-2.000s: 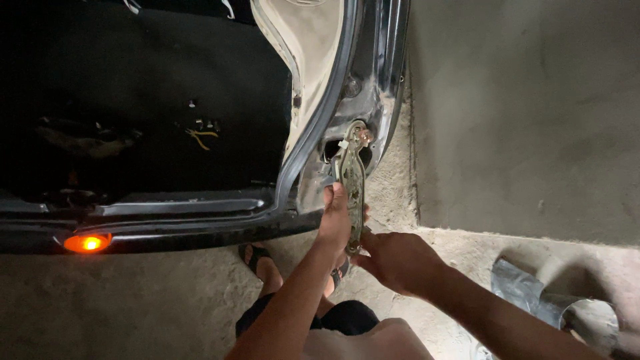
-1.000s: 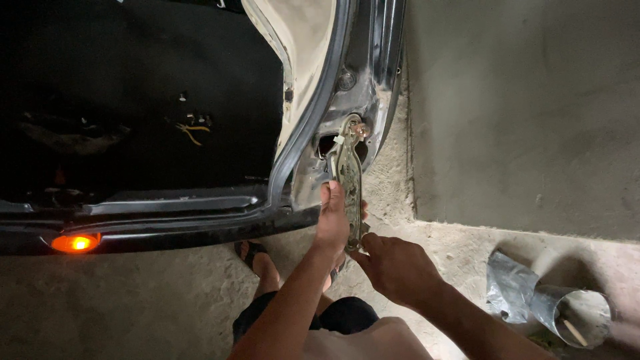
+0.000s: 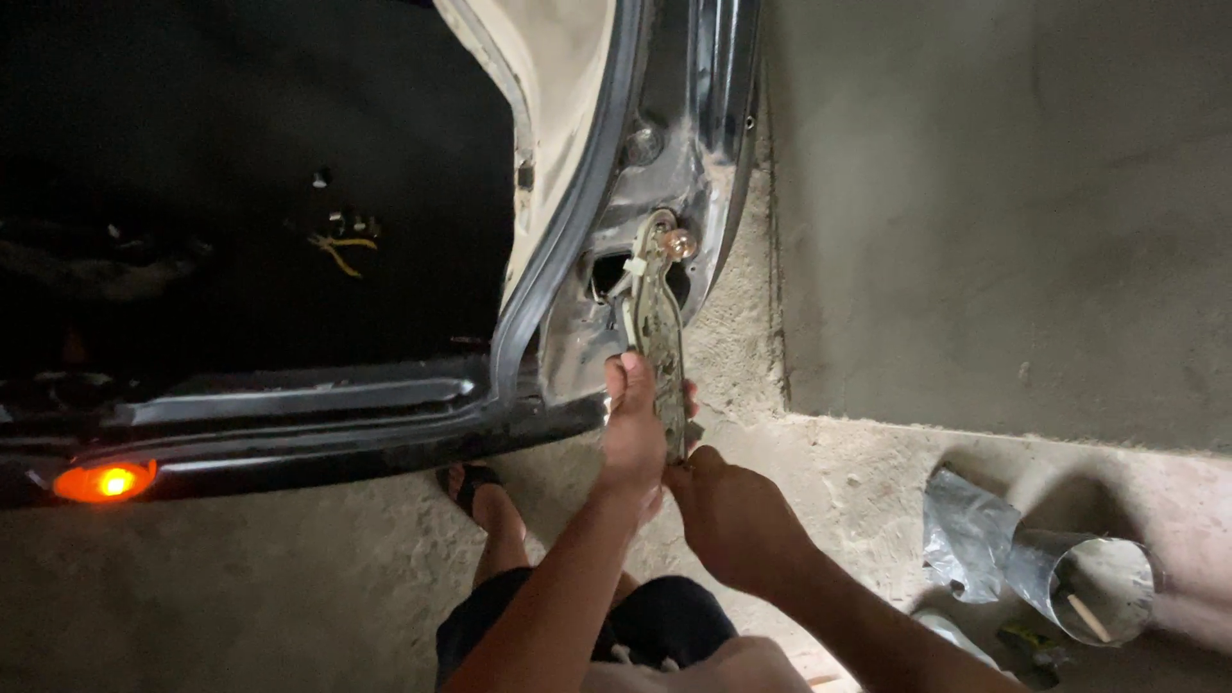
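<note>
My left hand (image 3: 635, 423) grips a long, narrow tail-lamp bulb holder (image 3: 658, 337) along its side, thumb on the near face. The holder stands out in front of the rear corner of a car body, before a dark opening (image 3: 608, 275) in the metal. Near its far end sits a clear bulb (image 3: 679, 243), with a white connector (image 3: 634, 266) beside it. My right hand (image 3: 727, 515) has its fingertips closed at the holder's near end; what they pinch there is hidden.
A black rubber seal (image 3: 568, 241) edges the dark boot. Yellow-handled pliers (image 3: 339, 254) and small parts lie inside it. An orange light (image 3: 108, 480) glows on the bumper. A wall (image 3: 1001, 212) stands right; a metal cylinder (image 3: 1083, 587) and plastic sheet (image 3: 970, 534) lie on the floor.
</note>
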